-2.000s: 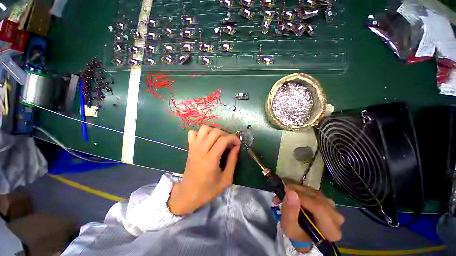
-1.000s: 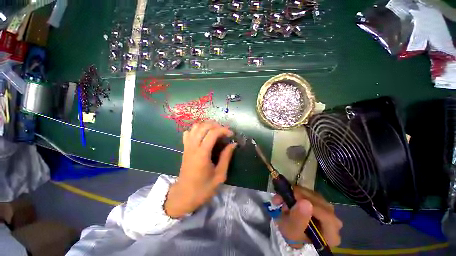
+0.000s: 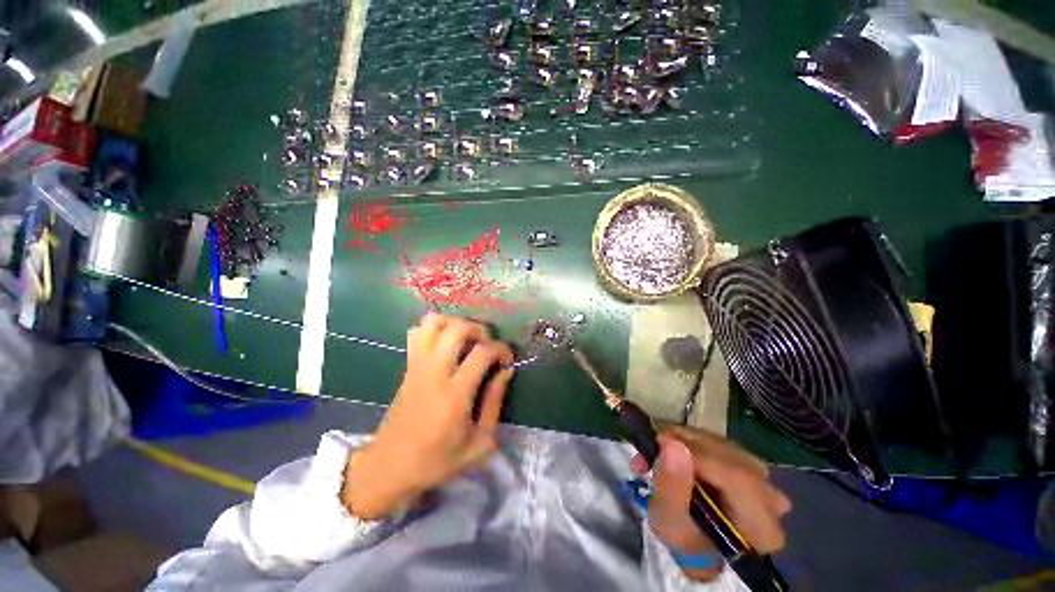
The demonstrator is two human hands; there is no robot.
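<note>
My left hand (image 3: 434,405) pinches the thin solder wire (image 3: 364,342), whose short silvery end sticks out past the fingertips. My right hand (image 3: 712,497) holds the black and yellow soldering iron (image 3: 631,419) like a pen. Its metal tip points up and left, just right of a small metal component (image 3: 550,337) with thin leads on the mat, apparently not touching it. Another small component (image 3: 541,239) lies further up. Red lead wires (image 3: 454,272) lie in two loose piles above my left hand.
A round pot (image 3: 604,243) of silvery shreds stands above a pale strip with a grey lump (image 3: 683,353). A black fan (image 3: 781,347) is right. A clear tray (image 3: 486,179) of metal units lies at the back. Solder spool (image 3: 116,243), blue stick (image 3: 218,289) and dark pile (image 3: 245,231) are left.
My left hand has moved left, away from the small component, which is now more visible. The iron tip has drawn back from it since the earliest frame. The whole view has shifted slightly.
</note>
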